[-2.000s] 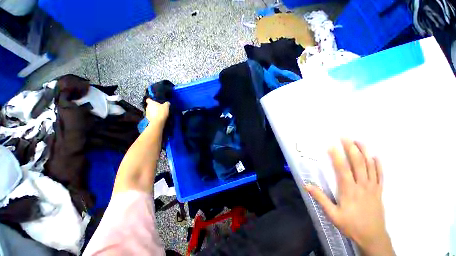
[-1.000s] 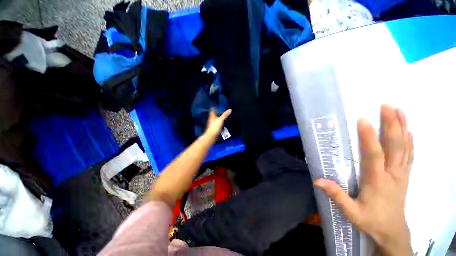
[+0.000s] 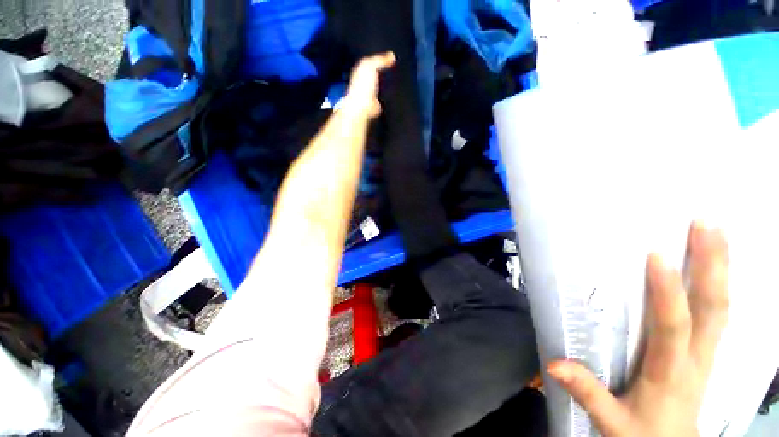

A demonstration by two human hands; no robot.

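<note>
The blue plastic crate (image 3: pixel 376 259) stands on the floor left of my knees. Blue-and-black garment pieces (image 3: pixel 149 107) hang over its left side, with more dark pieces and small white labels inside. A long black fabric strip (image 3: pixel 408 183) runs across the crate towards my lap. My left hand (image 3: pixel 369 81) is over the crate, at the strip's left edge. It is small and blurred, and whether its fingers grip cloth cannot be told. My right hand (image 3: pixel 675 341) rests with fingers spread on the white table, holding nothing, its lower part cut off by the frame edge.
The white table (image 3: pixel 589 179) has a rounded left edge with a tape measure strip (image 3: pixel 585 341) and blue tape (image 3: pixel 756 77). A red stool frame (image 3: pixel 366 320) is near my legs. Brown and white fabric heaps (image 3: pixel 64 141) and another blue container (image 3: pixel 81 247) lie at left.
My left hand has moved from the crate's left corner to its middle, then farther across towards the black strip. The garment pieces it held at first hang over the crate's left side.
</note>
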